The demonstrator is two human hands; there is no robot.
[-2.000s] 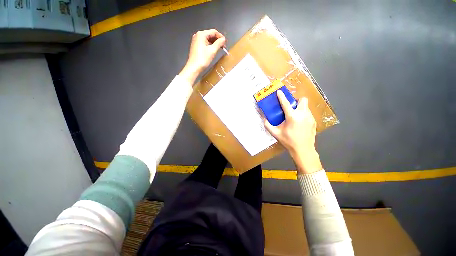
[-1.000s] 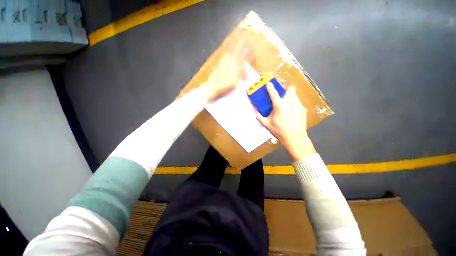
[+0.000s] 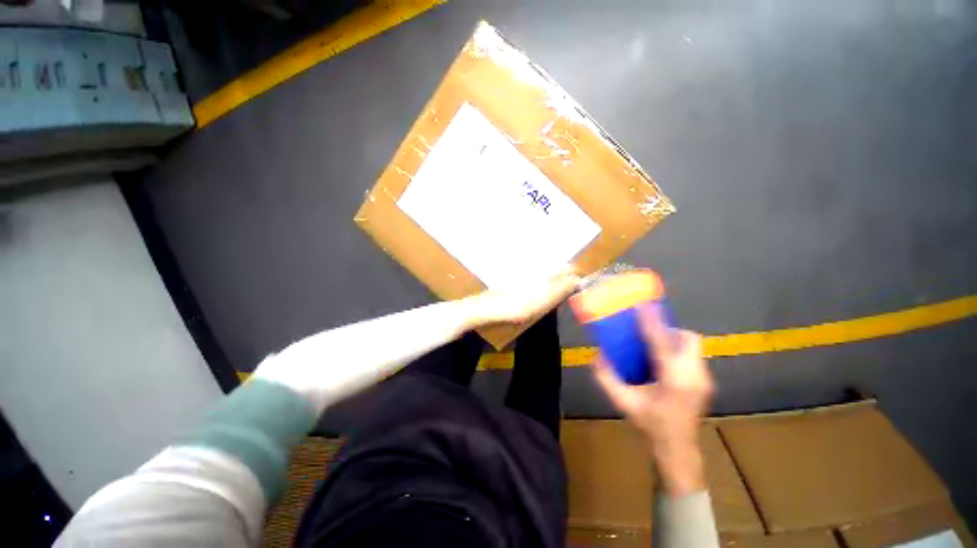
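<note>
A brown carton (image 3: 429, 139) with shiny clear tape along its edges stands in front of my legs. A white label sheet (image 3: 498, 198) with some dark lettering lies on its face. My left hand (image 3: 530, 298) lies flat at the carton's near edge, just below the label; its fingertips are close to the tape gun. My right hand (image 3: 664, 380), blurred, holds the blue and orange tape gun (image 3: 627, 321) off the carton's near right edge. Whether tape runs between gun and carton is hard to tell.
Flattened cartons (image 3: 836, 460) lie behind my legs at the bottom right, with a stack of carton edges at the bottom left. Yellow lines (image 3: 782, 340) cross the grey floor. A white surface (image 3: 75, 321) and a pale blue block-like object (image 3: 91, 91) stand at the left.
My left hand has moved from the carton's upper left side down to its near edge. My right hand has drawn the tape gun off the label, towards me and right. The label is now uncovered.
</note>
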